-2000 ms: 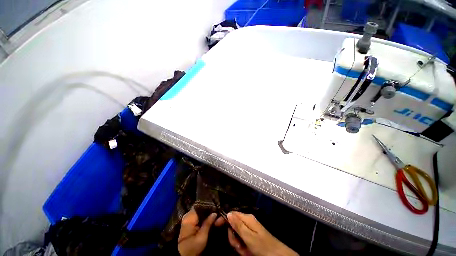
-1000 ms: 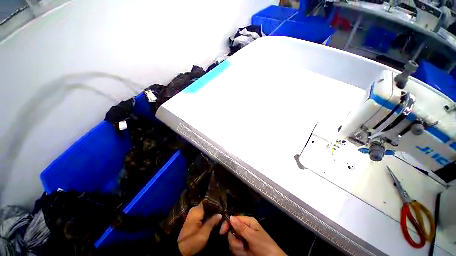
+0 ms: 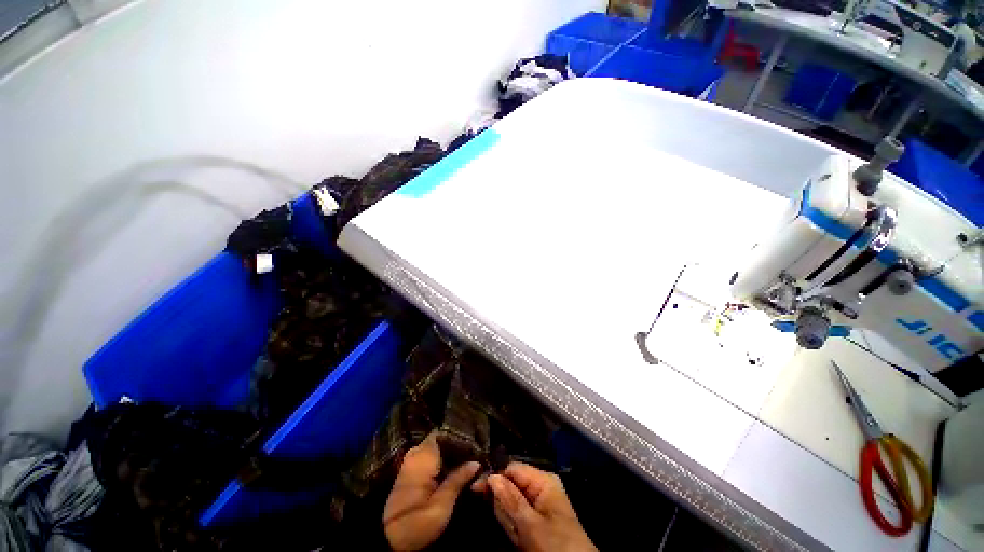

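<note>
A dark plaid garment piece (image 3: 462, 401) hangs below the table's front edge, at the lower middle of the view. My left hand (image 3: 423, 498) grips its edge between thumb and fingers. My right hand (image 3: 536, 507) pinches the same edge just to the right, fingertips close to the left thumb. The lower parts of the piece are dark and hard to make out. Both hands are bare and away from the sewing machine.
The white table (image 3: 561, 248) has a ruler strip along its front edge. The sewing machine (image 3: 863, 253) stands at right, with scissors (image 3: 890, 464) before it. Blue bins (image 3: 178, 340) with dark garments (image 3: 313, 313) lie left, beside a white wall. Other workstations show behind.
Since two seconds ago the view has shifted, so the machine and scissors sit further right and lower. My hands keep hold of the cloth edge; my right fingers have shifted slightly on it.
</note>
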